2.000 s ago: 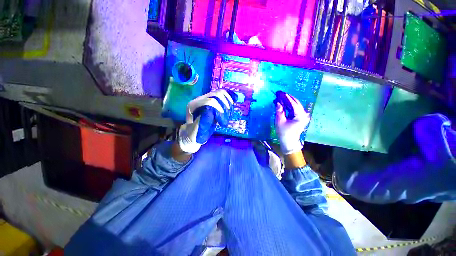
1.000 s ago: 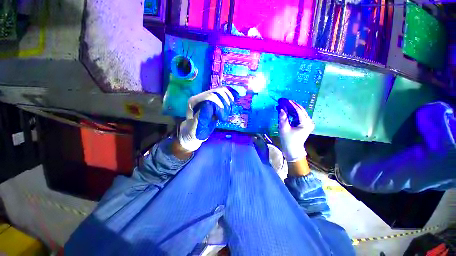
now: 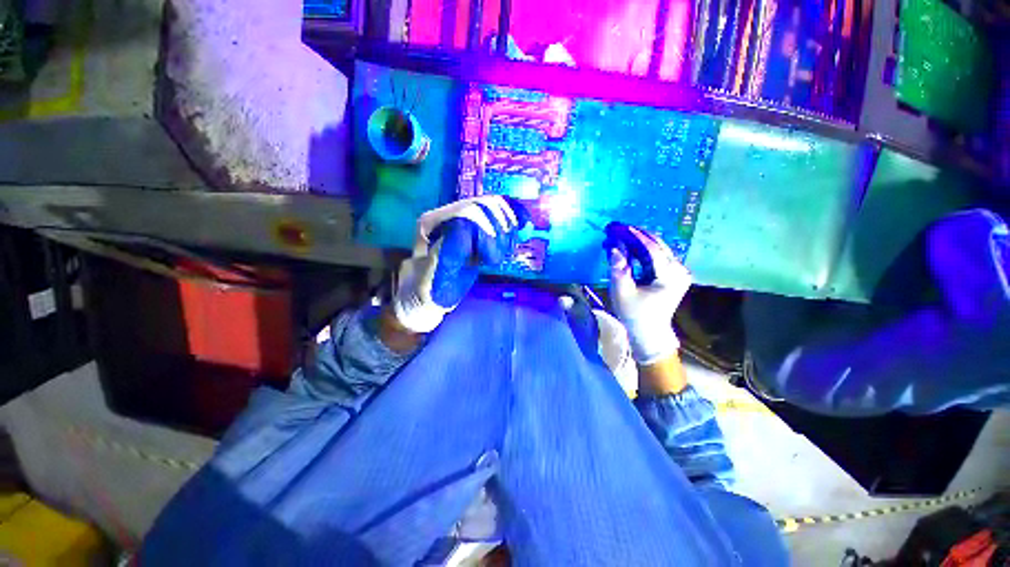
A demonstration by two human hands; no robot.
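Note:
A large printed circuit board (image 3: 648, 161), blue with pink component rows on its left part, lies flat on the bench under ultraviolet light. A bright white-blue spot shines on its middle. My left hand (image 3: 460, 255), in a white glove with dark blue fingers, is curled at the board's left front part; what it holds is hidden, possibly a small torch. My right hand (image 3: 642, 275), also gloved, is over the board's front right part. It pinches a thin dark stick (image 3: 596, 226) that points left toward the bright spot.
An open round pot (image 3: 397, 137) with thin sticks stands left of the board. A teal-green mat (image 3: 775, 210) lies right. A blue sleeve (image 3: 886, 343) of another person reaches in at right. A machine lit magenta is behind. A black bin with a red-orange panel (image 3: 222, 321) stands below left.
The view has shifted, so the bench sits slightly higher in the picture. The bright spot has moved slightly toward the front of the board. Both hands keep nearly the same grip.

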